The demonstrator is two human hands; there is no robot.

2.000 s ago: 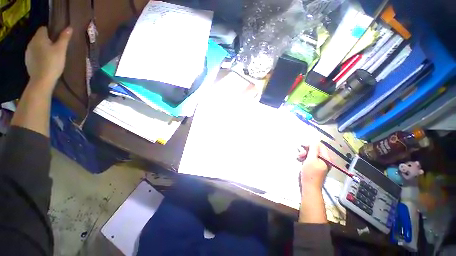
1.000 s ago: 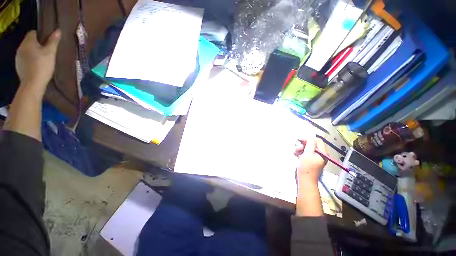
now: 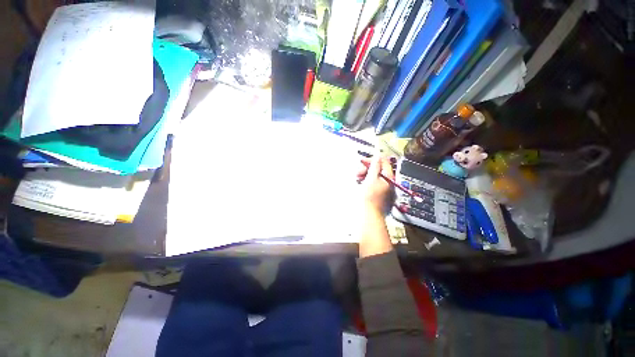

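My right hand holds a thin dark-red pen at the right edge of the large white paper. The pen's rear end points right, over the keys of the light grey calculator, which lies right beside the hand. The paper is glaring white and any writing on it is washed out. Loose blue and black pens lie above the hand. My left hand is out of the picture.
A handwritten sheet on a teal folder tops the left pile. Behind the paper stand a black rectangle, a dark tumbler and blue folders. A brown bottle, pig figurine and blue stapler are at right.
The view has swung to the right, so the desk things sit further left. My left hand, earlier on the brown panel, has left the picture. My right hand still holds the pen, now closer to the calculator.
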